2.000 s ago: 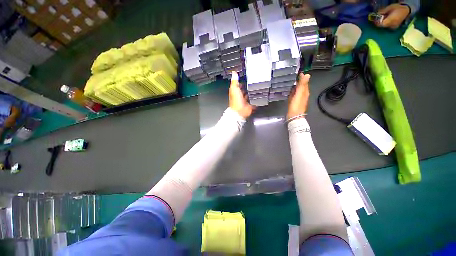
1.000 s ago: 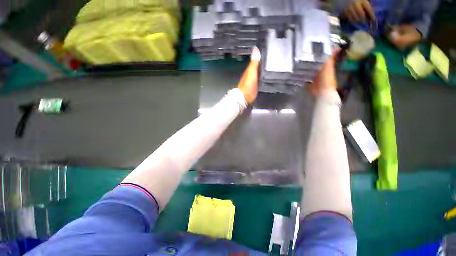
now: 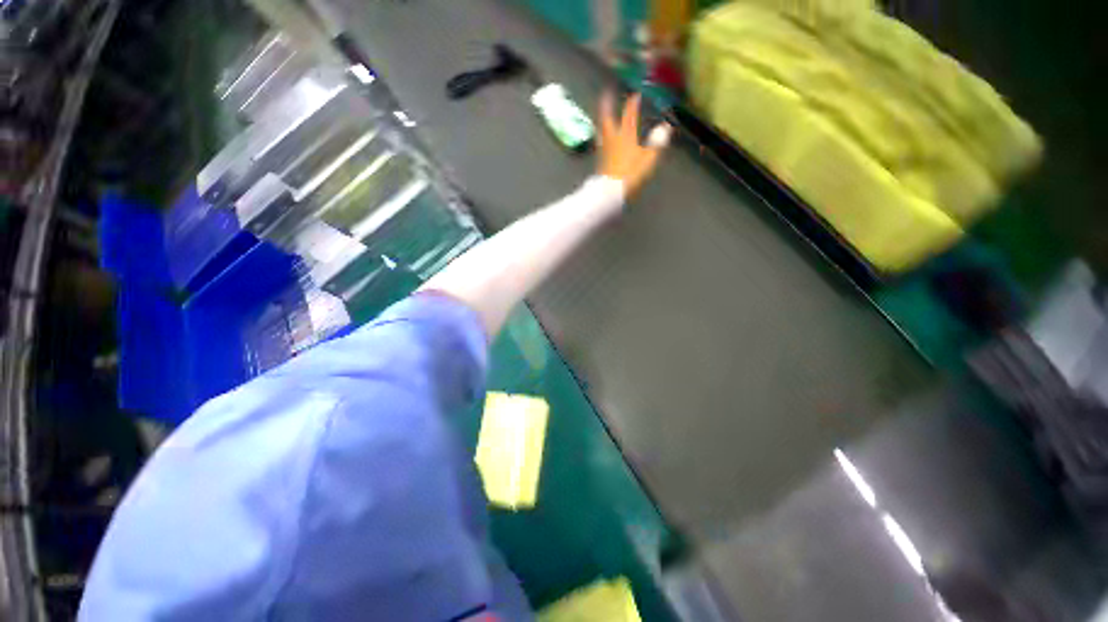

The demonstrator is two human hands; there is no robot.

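My left hand (image 3: 629, 148) reaches over the dark belt (image 3: 717, 304) with its fingers spread, empty, a white tip on one finger. It is right beside a green circuit board (image 3: 563, 117), and I see no grip on it. The board lies on the belt with its black cord (image 3: 484, 73) at its upper left. My right hand is out of the picture. The frame is tilted and blurred.
A large yellow insulating sheet stack (image 3: 838, 134) stands across the belt. Grey metal housings (image 3: 1033, 389) are at right. Yellow sheets (image 3: 513, 450) lie on the green mat. Metal parts (image 3: 328, 170) and a blue bin (image 3: 158, 328) are at left. A clear tray (image 3: 790, 547) is at bottom right.
The view has swung left. My left hand has left the metal stack across the belt and moved beside the circuit board. My right hand has gone out of view.
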